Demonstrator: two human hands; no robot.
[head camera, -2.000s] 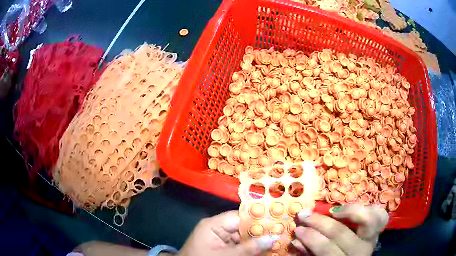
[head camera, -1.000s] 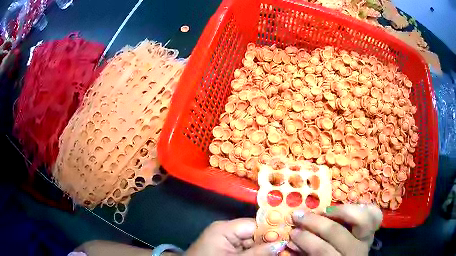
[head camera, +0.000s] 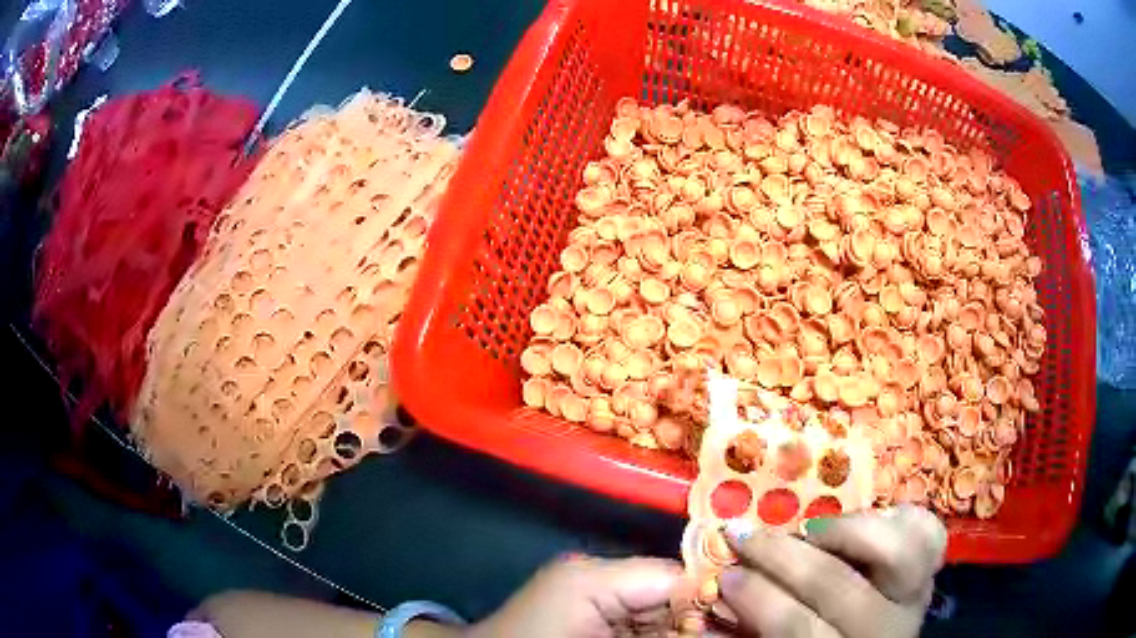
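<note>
A peach-orange moulded sheet (head camera: 791, 464) is held over the near rim of the red basket (head camera: 586, 471). Its upper part shows rows of empty round holes; a few round domes show near the fingers at its lower left. My right hand (head camera: 841, 567) grips the sheet from the right, fingers bent over it. My left hand (head camera: 586, 604) is at the sheet's lower left edge, thumb and fingertips closed on it. The sheet's lower end is partly hidden by the fingers. Many loose round orange parts (head camera: 797, 237) lie in the basket. No tool is visible.
A peach pile of holed webs (head camera: 287, 299) lies left of the basket, with a red stringy pile (head camera: 137, 224) beyond it. One loose orange disc (head camera: 462, 62) lies behind. Peach pieces (head camera: 1022, 85) lie behind the basket. Clear plastic (head camera: 1115, 274) is at the right.
The sheet has moved right and now tilts, with more empty rows and fewer domes showing. My left hand has shifted slightly right; my right hand stays bent at the sheet's right side.
</note>
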